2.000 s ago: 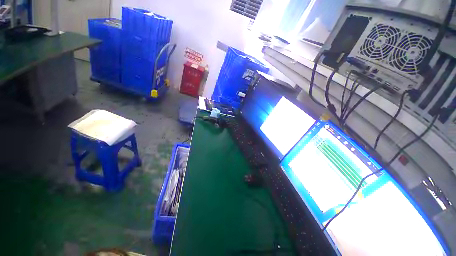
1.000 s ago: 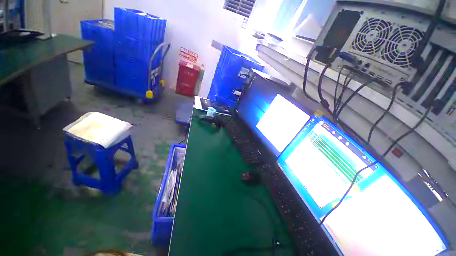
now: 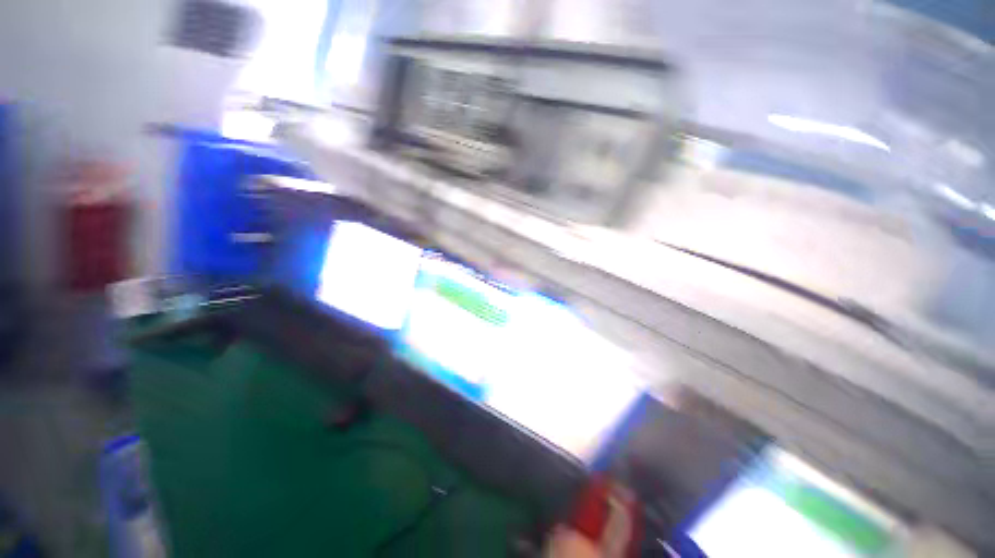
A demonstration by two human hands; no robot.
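No hand of mine can be made out in this blurred view. A lit monitor [image 3: 556, 376] with green table rows and a white panel stands at the back of the green mat [image 3: 256, 447]. A long black keyboard [image 3: 469, 431] lies below it. A small dark mouse [image 3: 347, 413] lies on the mat. A red block [image 3: 592, 509] is at the bottom edge, with a pale smeared patch beside it that I cannot identify. Another lit monitor [image 3: 791, 518] is cut off at the bottom right.
A grey computer tower [image 3: 458, 114] sits on the long shelf [image 3: 567, 245] above the monitors. A blue tote [image 3: 213, 202] and a red box [image 3: 96, 234] are at the left. A blue-rimmed bin [image 3: 129, 496] is beside the bench. A thin cable lies on the mat.
The view has swung right and blurred. Monitors and tower have shifted left in the picture, the stool has left it, and the red block and another monitor have entered at the bottom.
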